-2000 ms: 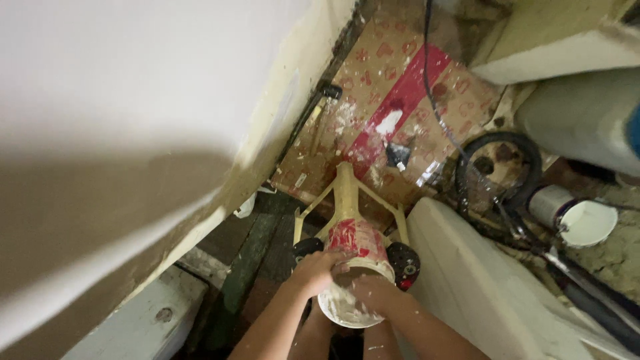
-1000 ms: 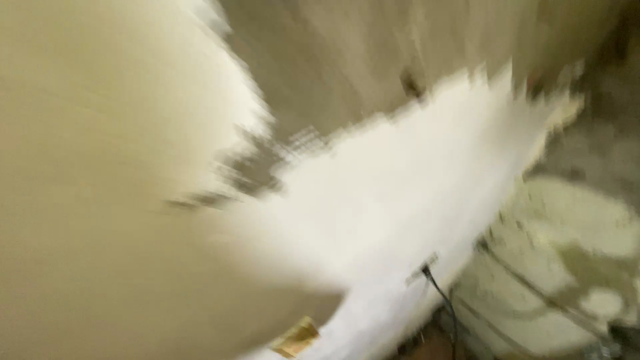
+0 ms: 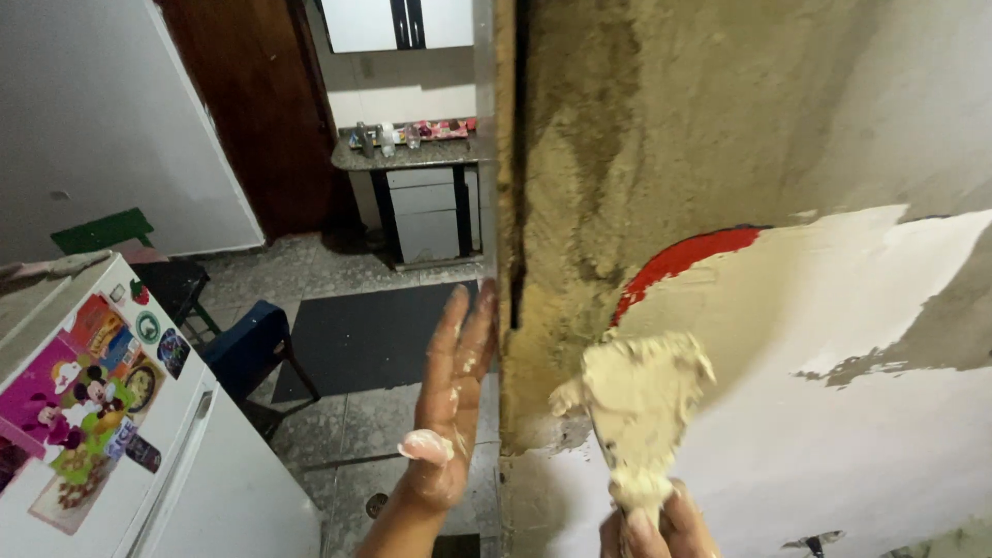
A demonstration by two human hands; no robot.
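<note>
My right hand (image 3: 659,531) grips a putty knife (image 3: 639,418) at the bottom centre right. Thick cream filler covers its blade, which is held in front of a partly plastered wall (image 3: 821,403). Above the blade, a curved red patch (image 3: 690,260) borders the filler on the wall, with rough bare cement over it. My left hand (image 3: 453,395) is raised upright with its fingers extended beside the wall's edge (image 3: 505,232). It holds nothing, and pale filler is smeared on its thumb and fingers.
A white refrigerator (image 3: 232,457) with magnets stands at lower left. Behind it are a blue-backed chair (image 3: 252,353), a dark mat (image 3: 364,341) on the tiled floor and a brown door (image 3: 248,108). Bottles stand on a stone counter (image 3: 418,153). A cable end (image 3: 814,542) pokes from the wall at lower right.
Two seconds ago both hands were at a white bucket of filler low over the floor. The view has swung up to the wall, and the loaded putty knife now shows in my right hand.
</note>
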